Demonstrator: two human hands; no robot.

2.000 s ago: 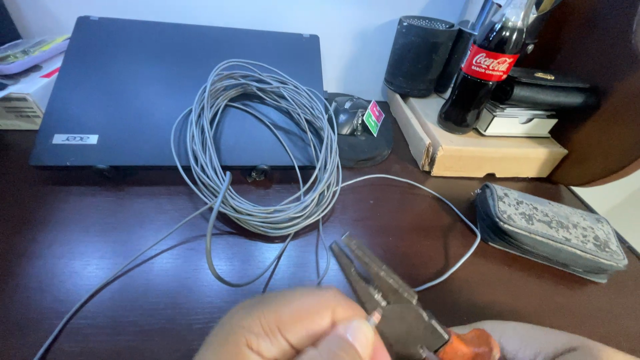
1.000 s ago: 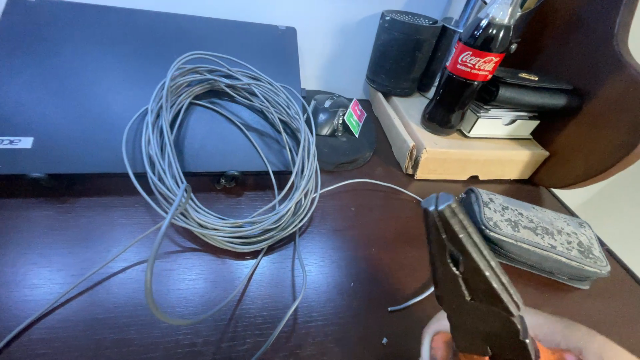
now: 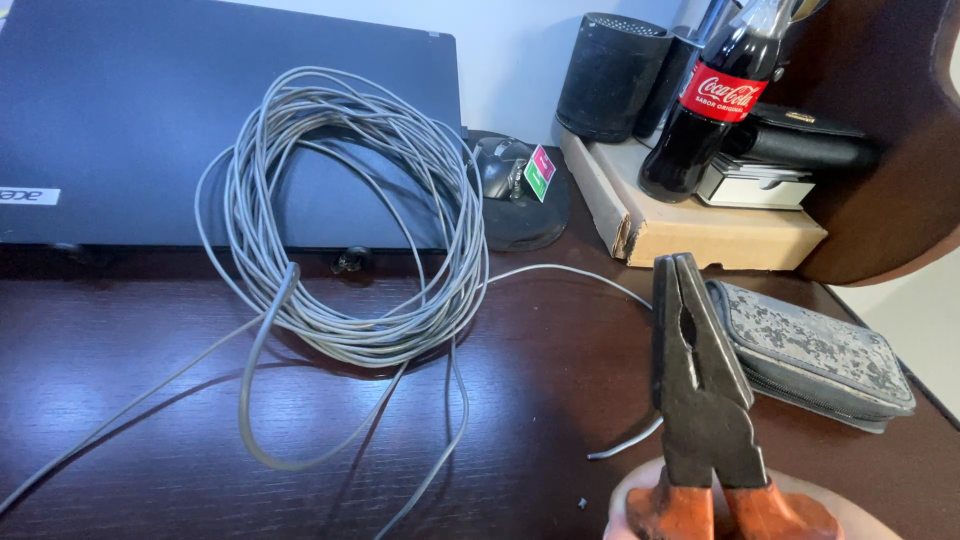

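Combination pliers (image 3: 705, 382) with orange handles point upward at the lower right, their jaws nearly closed with nothing visible between them. My right hand (image 3: 832, 510) is wrapped round the handles, mostly below the frame's edge. My left hand is out of view. A coil of grey cable (image 3: 360, 337) lies left of the pliers, partly over a closed dark laptop (image 3: 150, 127). Loose strands run from the coil toward the near edge. One strand passes behind the pliers, and its cut end (image 3: 604, 455) rests on the dark wooden desk (image 3: 525, 382).
A worn zippered case (image 3: 817, 345) lies right of the pliers. Behind stands a cardboard box (image 3: 720, 236) bearing a cola bottle (image 3: 705, 105), a black cylindrical holder (image 3: 611, 79) and a small white box (image 3: 757, 187). A mouse (image 3: 499, 166) sits on a black pad (image 3: 529, 225).
Two seconds ago a hand held a small piece at the pliers' jaws; that hand is gone from view. The pliers now stand more upright. The view has shifted right.
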